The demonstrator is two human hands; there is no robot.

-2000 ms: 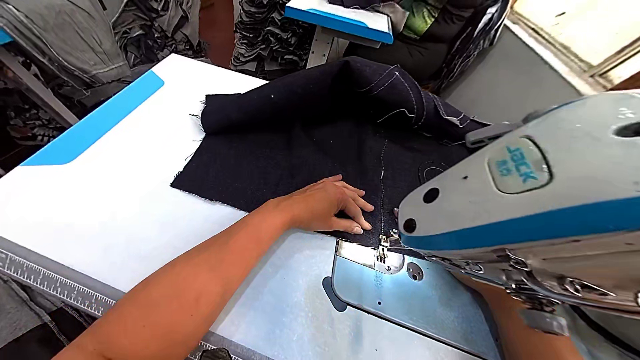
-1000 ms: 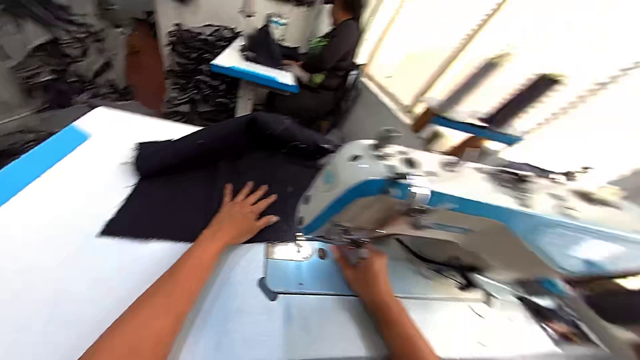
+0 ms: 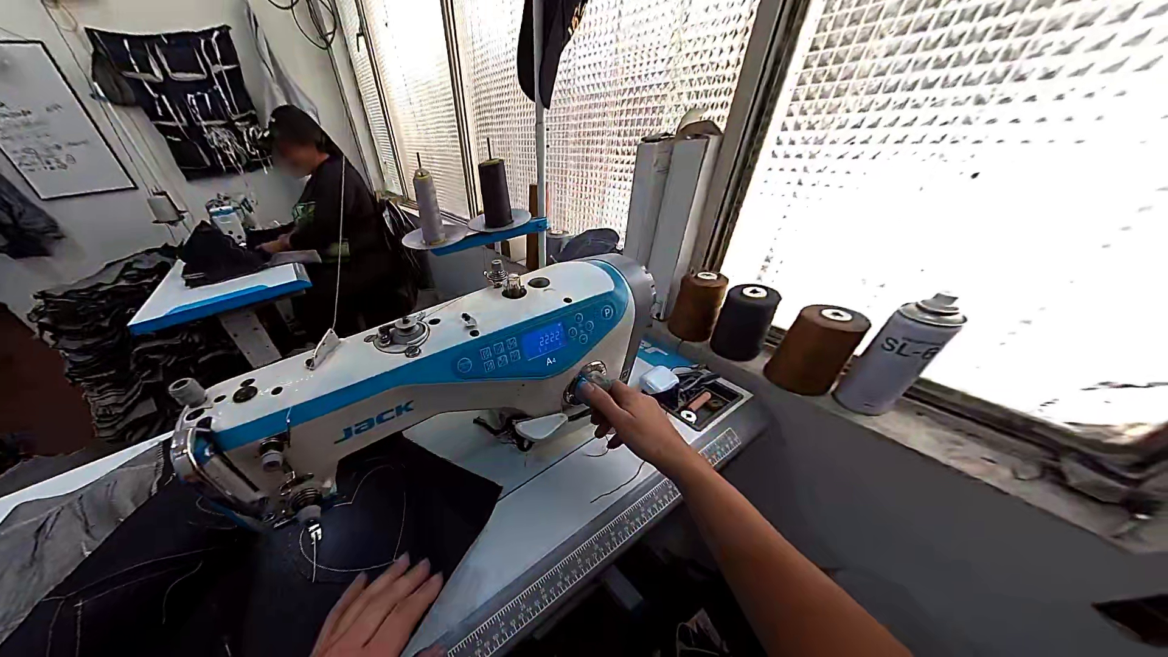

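A white and blue Jack sewing machine (image 3: pixel 429 365) stands on the table. My right hand (image 3: pixel 630 420) has its fingers on the round dial (image 3: pixel 589 381) at the machine's right end, below the lit control panel (image 3: pixel 545 342). My left hand (image 3: pixel 379 610) lies flat, fingers a little apart, on dark denim (image 3: pixel 365 520) with light stitched lines, in front of the needle area. The denim spreads under the machine head and to the left. The needle (image 3: pixel 315 538) is over the cloth; whether it is in it I cannot tell.
Thread cones (image 3: pixel 817 347) and a spray can (image 3: pixel 902 351) line the window sill. An open tray (image 3: pixel 707 401) of small items is set in the table's right end. A ruler tape (image 3: pixel 602 547) follows the front edge. Behind, a person (image 3: pixel 338 219) works at another machine near stacked cloth.
The view has swung a lot to the right and up. My right hand, beneath the machine arm a second ago, is now at the dial. My left hand stays flat on the cloth.
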